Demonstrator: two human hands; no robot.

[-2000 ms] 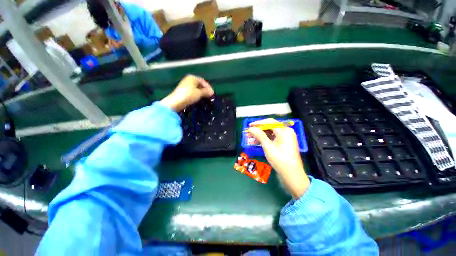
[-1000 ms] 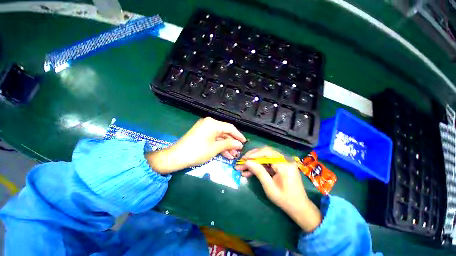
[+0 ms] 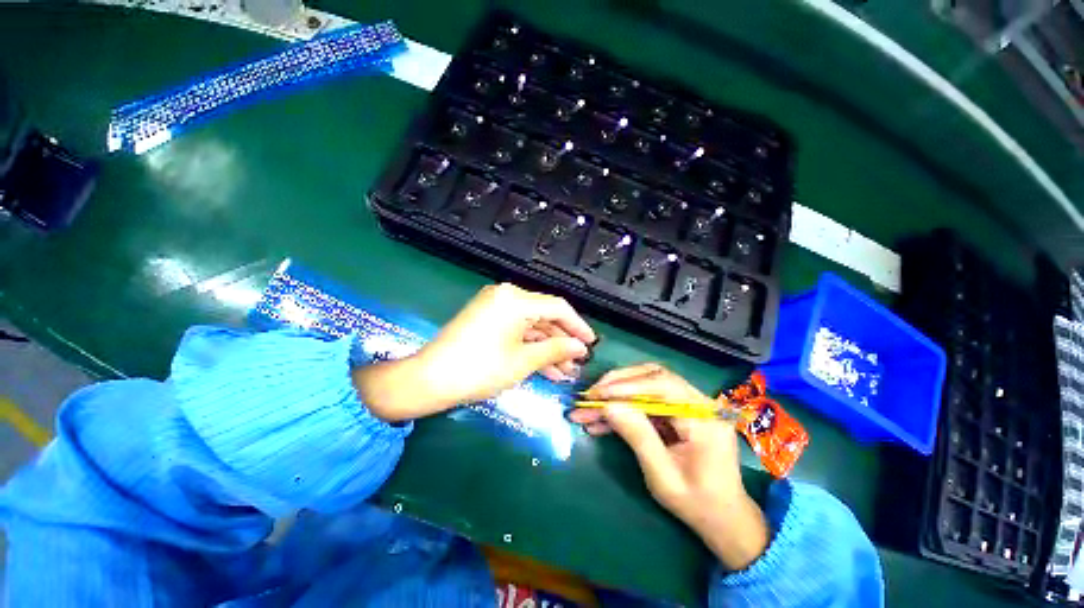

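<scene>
My left hand is over the right part of a blue die-cut adhesive sheet with rows of small white marks. Its thumb and fingers pinch a tiny dark component, mostly hidden by the fingertips. My right hand holds a slim yellow tool, apparently tweezers, nearly level. The tool's dark tip points left, just below the left fingertips, over the sheet's glaring right end. The tip and the component look apart.
A stacked black blister tray with small parts lies behind the hands. Right are an orange packet, a blue bin with white pieces, and a second tray stack. Another blue sheet and a black box-like device lie left.
The view swung down from the bench line. My left hand left the black tray and my right hand left the blue bin; both came together over the sheet. In the last second the right hand lowered slightly.
</scene>
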